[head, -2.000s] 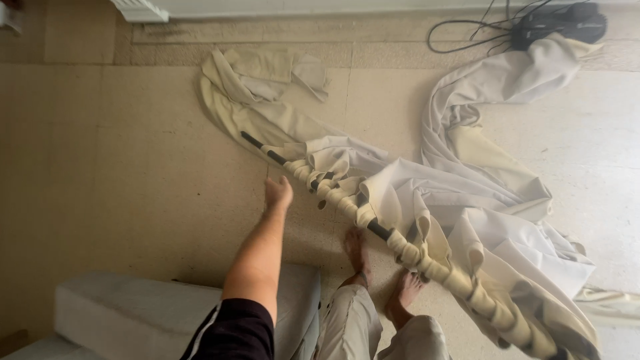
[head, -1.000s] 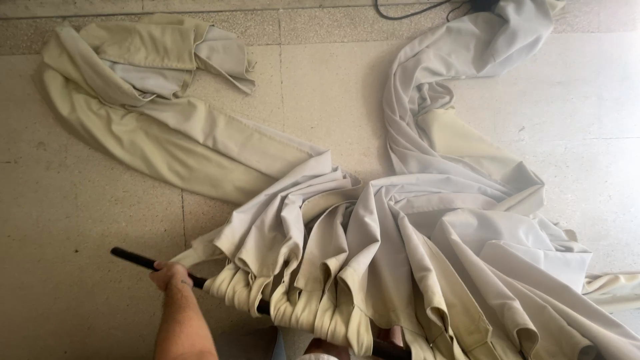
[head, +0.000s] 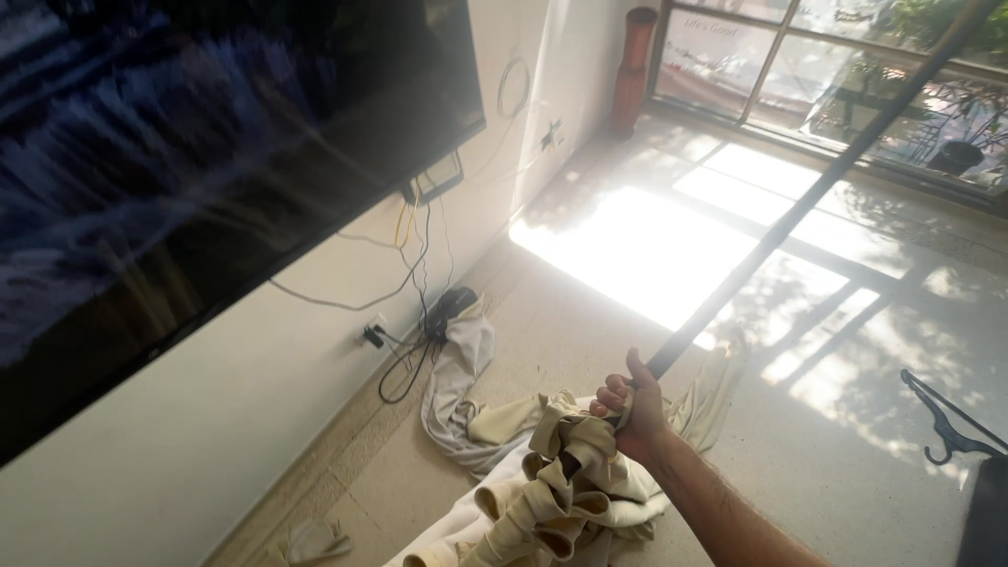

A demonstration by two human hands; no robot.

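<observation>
My right hand (head: 636, 405) is closed around a dark curtain rod (head: 756, 264) in the lower middle of the head view, thumb lying along it. Beyond the hand the bare rod slants up to the top right corner. On the near side, beige curtain fabric (head: 524, 504) is gathered in loops on the rod, with its top folds against my fingers. The rest of the cloth trails over the floor, and one pale end (head: 465, 354) reaches the wall. My left hand is out of the view.
A large wall-mounted television (head: 236, 142) fills the upper left. Beneath it hang cables (head: 409, 268), near a plug at a socket (head: 374, 332) and a black device (head: 450, 307) on the floor. A reddish cylinder (head: 632, 75) stands by the window (head: 756, 63). A black hanger (head: 945, 429) is at right.
The view has swung far toward the television and window. My right hand now shows gripping the rod, whose bare end extends toward the window. The left hand, on the rod one second ago, is out of view.
</observation>
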